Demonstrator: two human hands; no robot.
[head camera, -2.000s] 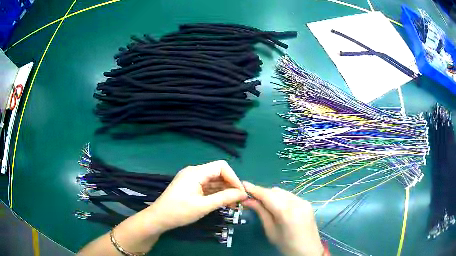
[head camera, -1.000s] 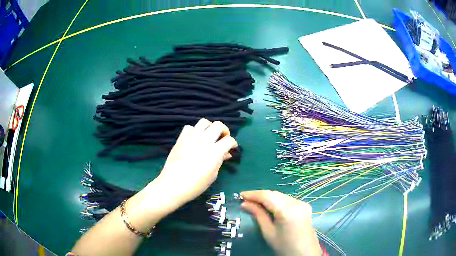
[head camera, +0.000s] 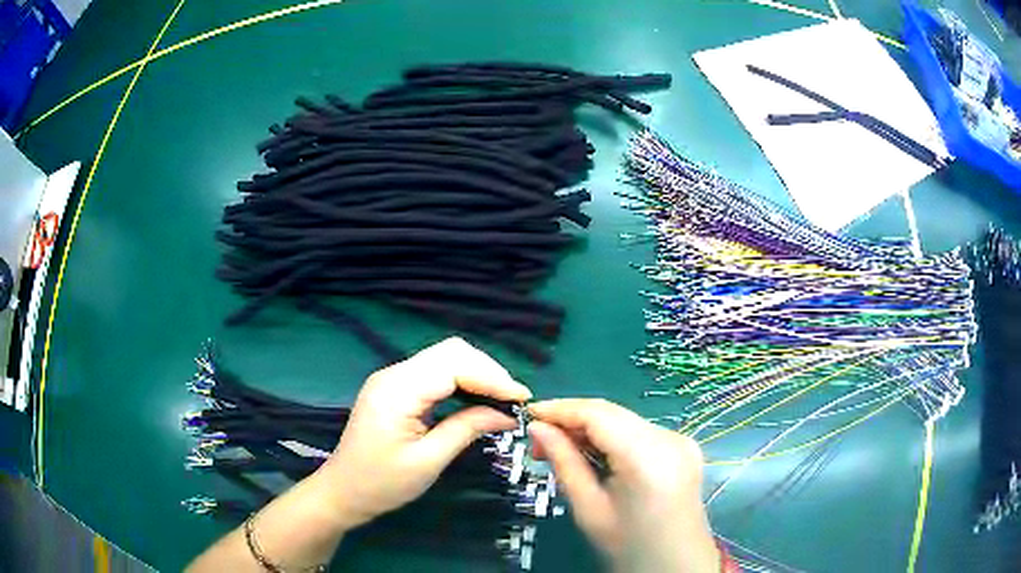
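Observation:
My left hand (head camera: 409, 442) pinches a black sleeve (head camera: 356, 327), which runs up and left from behind the hand. My right hand (head camera: 627, 470) holds tiny wire ends (head camera: 522, 412) between thumb and forefinger at the sleeve's end; fingers hide the exact contact. The rest of these wires cannot be made out. The pile of black sleeves (head camera: 403, 202) lies beyond my hands. The fan of coloured wire leads (head camera: 784, 302) lies to its right. Sleeved harnesses (head camera: 280, 423) lie under my left forearm, with white connectors (head camera: 537, 496) between my hands.
White paper (head camera: 784, 168) with two crossed dark lengths (head camera: 851, 115) lies at the upper right beside a blue parts bin (head camera: 972, 129). Other dark bundles (head camera: 1002, 381) are at the far right edge. Red-handled scissors (head camera: 43, 241) are at the far left.
My left hand has come back from the sleeve pile with a sleeve and now meets my right hand. A second ago the hands were apart. The view has shifted slightly.

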